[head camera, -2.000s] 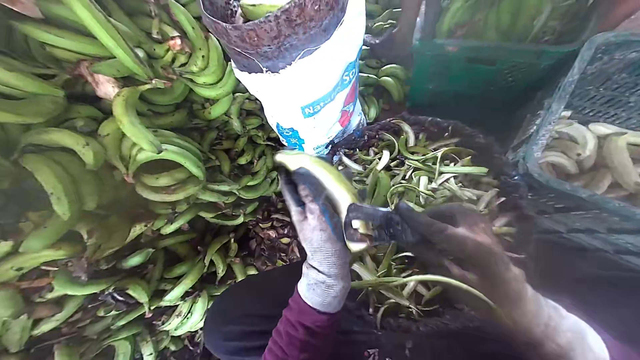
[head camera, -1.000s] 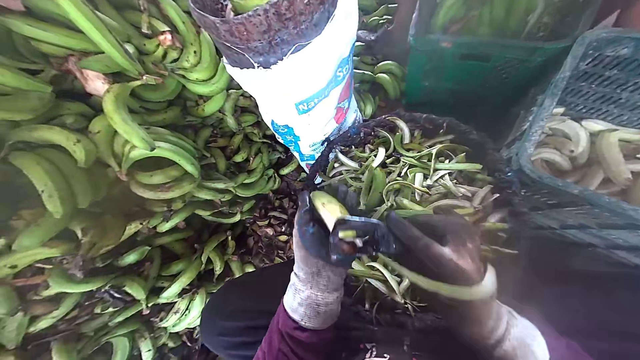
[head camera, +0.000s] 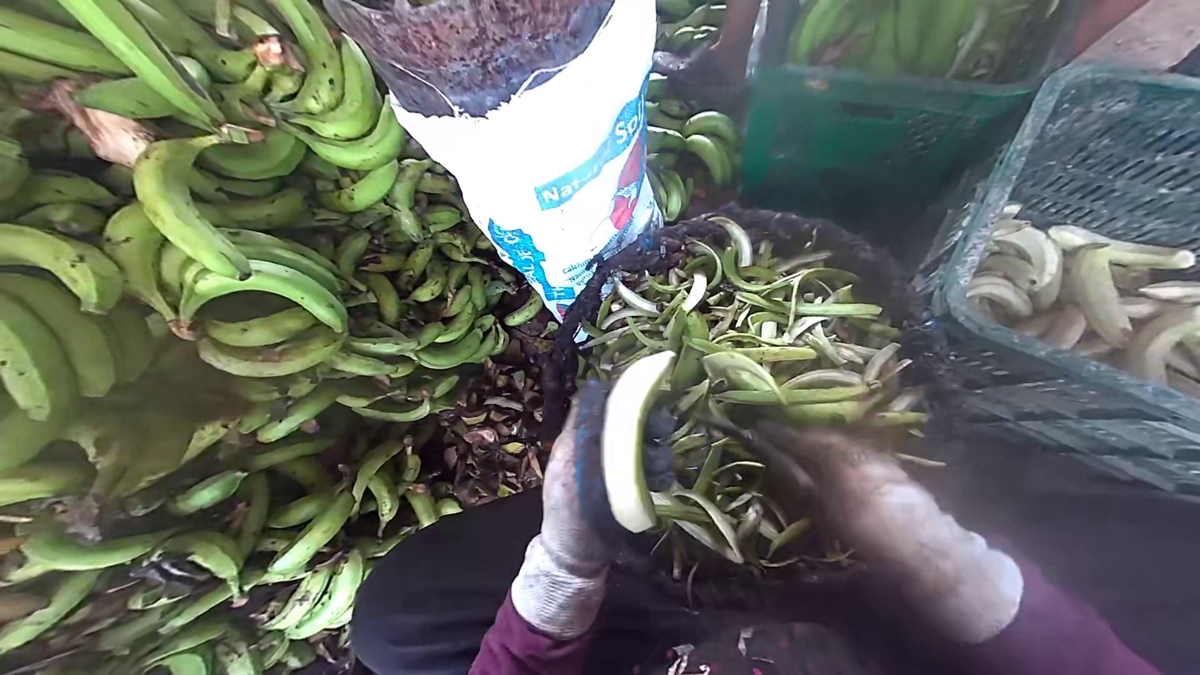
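Observation:
My left hand (head camera: 583, 478), in a white knit glove with a dark palm, is shut on a pale green plantain (head camera: 630, 441), which stands nearly upright with its skin mostly off. To its right is my right hand (head camera: 858, 497), gloved too and blurred by motion; its fingers reach over the peels, and whether it holds a tool cannot be made out. Beneath and beyond both hands, a dark-rimmed container (head camera: 816, 225) holds a heap of green peel strips (head camera: 750, 366).
Unpeeled green plantains (head camera: 262, 291) pile up on the left. A white printed sack (head camera: 553, 159) around a rusty drum (head camera: 478, 56) stands ahead. At the right, a plastic crate (head camera: 984, 225) holds peeled plantains (head camera: 1102, 291); a green crate (head camera: 844, 131) with unpeeled ones is behind.
My right hand has moved right, away from the plantain, where it was working with a dark tool at the skin. The plantain now shows more pale flesh and stands more upright in my left hand.

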